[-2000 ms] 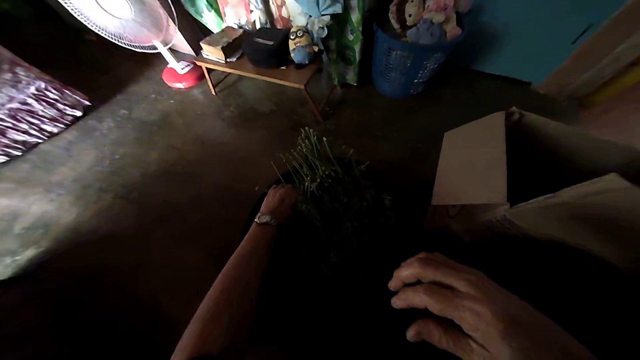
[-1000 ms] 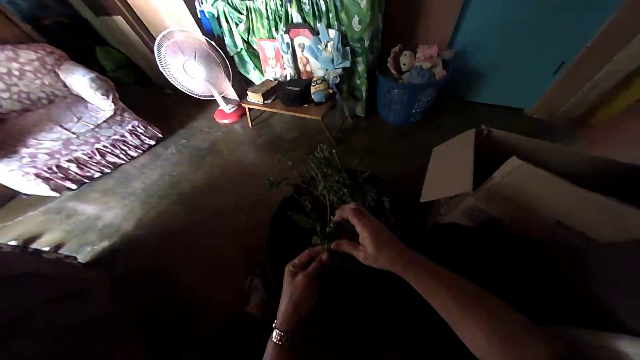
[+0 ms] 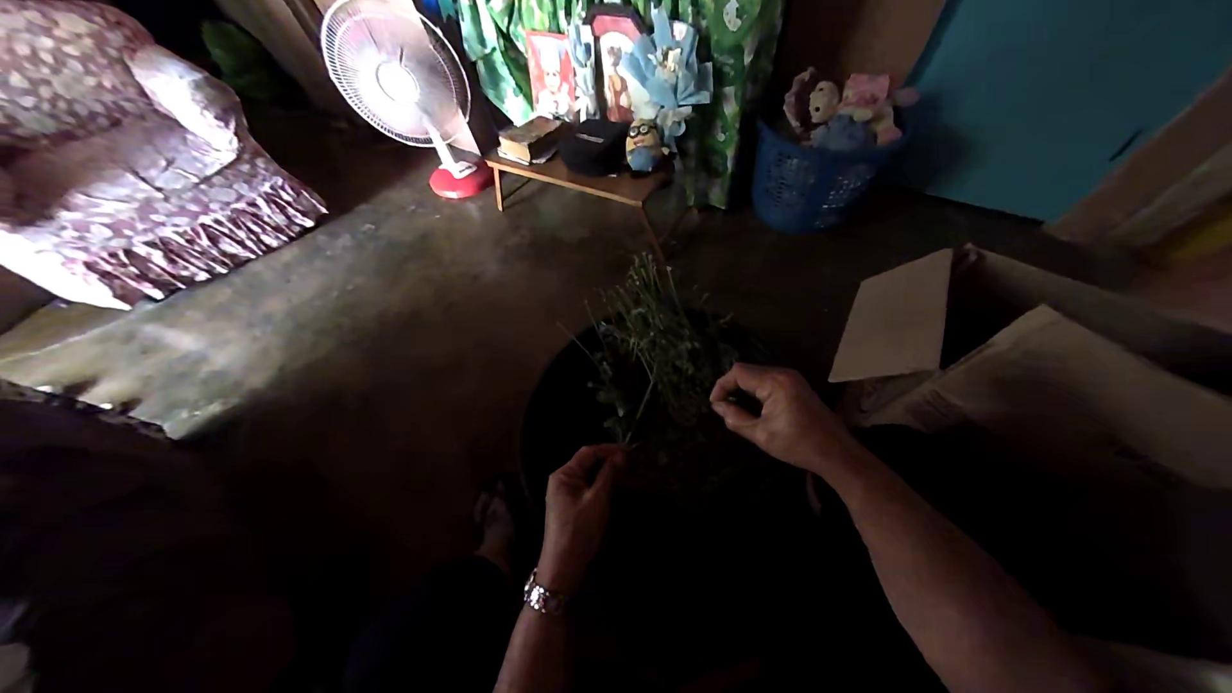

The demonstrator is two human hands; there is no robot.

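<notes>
A bunch of thin green plant stems with small leaves (image 3: 664,337) stands in a dark round container (image 3: 549,404) in front of me. My left hand (image 3: 579,500), with a metal-banded watch (image 3: 542,594) on its wrist, pinches the lower end of a leafy stem (image 3: 643,404) at the container's near left side. My right hand (image 3: 780,414) is to the right of the stems, its thumb and forefinger curled together. Whether anything small is between those fingertips cannot be told. Deep shadow hides the container's near part and what lies low in it.
An open cardboard box (image 3: 1068,385) stands close on the right. Farther off are a low wooden table (image 3: 577,178) bearing books, a cap and a toy, a fan with a red base (image 3: 460,180), a blue basket of dolls (image 3: 818,183) and a covered sofa (image 3: 106,164). A foot (image 3: 496,520) shows at lower left.
Two seconds ago my right hand was apart from the plants with its fingers spread. One second ago both hands were close together at a stem; now my right hand has moved away to the right.
</notes>
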